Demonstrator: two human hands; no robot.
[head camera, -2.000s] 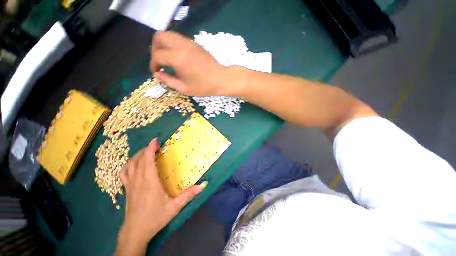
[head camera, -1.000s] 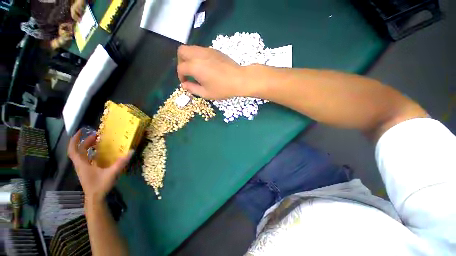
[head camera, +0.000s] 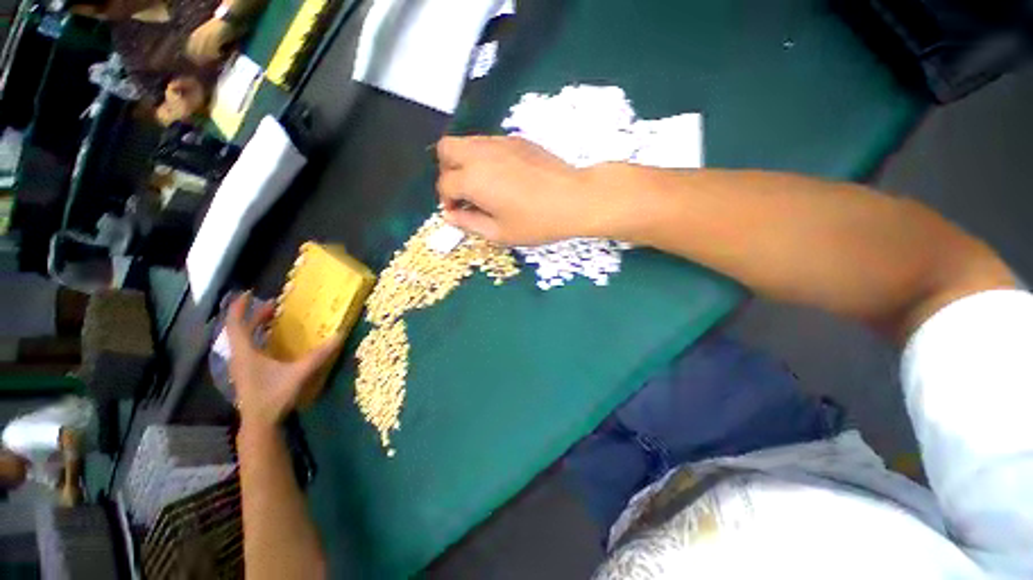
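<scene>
My left hand (head camera: 272, 368) is at the lower end of the stack of yellow panels (head camera: 323, 304), fingers along its left side and thumb at the lower right edge. It grips a yellow panel there; I cannot tell whether only the top one. My right hand (head camera: 510, 187) hovers over the upper end of the curved pile of tan components (head camera: 419, 281), fingers bent together. Whether it pinches a component is too small to see. The pile of white components (head camera: 578, 119) lies behind my right wrist and is partly covered by it.
A white sheet (head camera: 425, 48) lies at the back, and a long white bundle (head camera: 244, 210) at upper left. A slotted rack (head camera: 198, 527) stands at lower left. A black tray (head camera: 946, 45) is at upper right. Another person's hand (head camera: 210, 40) shows at top left.
My left hand has moved left from the single panel in front to the stack, and no separate panel lies there now. My right hand stays over the tan pile. The view has shifted left.
</scene>
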